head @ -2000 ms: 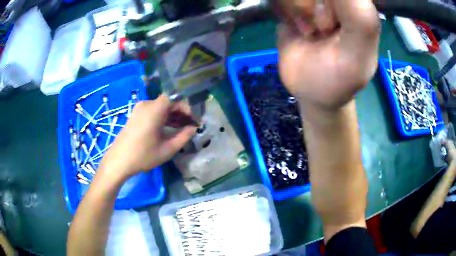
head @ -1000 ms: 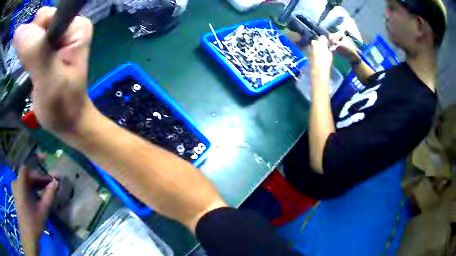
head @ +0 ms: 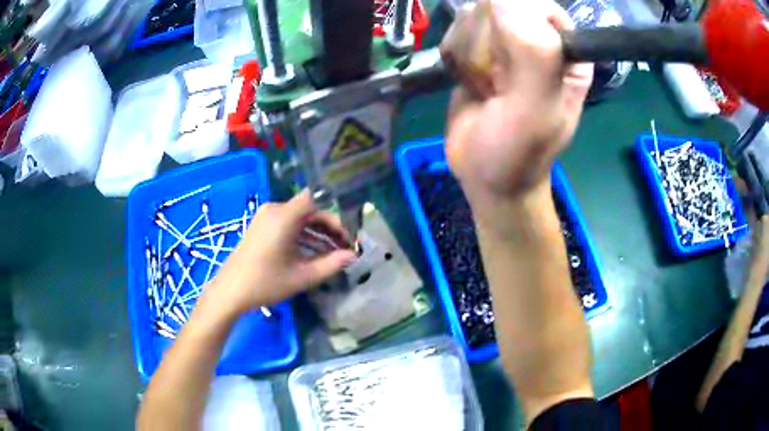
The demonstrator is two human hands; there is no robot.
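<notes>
The green arbor press (head: 341, 50) stands upright, with a guard plate (head: 350, 147) bearing a yellow warning triangle. My right hand (head: 514, 101) is closed around the dark press lever (head: 632, 44), which has a red knob. My left hand (head: 282, 252) is low at the press, thumb and fingertips close together at the foot of the ram (head: 348, 212), above the base plate (head: 375, 290). The fingers hide what is between them; a part there cannot be made out. A clear pin box (head: 392, 396) with rows of pale pins is in front of the base.
Left of the press is a blue bin (head: 282, 337) of loose rods. Right is a blue bin (head: 426, 244) of black rings, partly behind my right forearm. A smaller blue bin (head: 672, 220) of silvery rods and another person's arm (head: 746, 311) are far right. Translucent boxes (head: 139, 126) stand upper left.
A second ago the view was turned right, towards the other person; it is now back on the press. My right hand has stayed on the lever, my left hand at the press base.
</notes>
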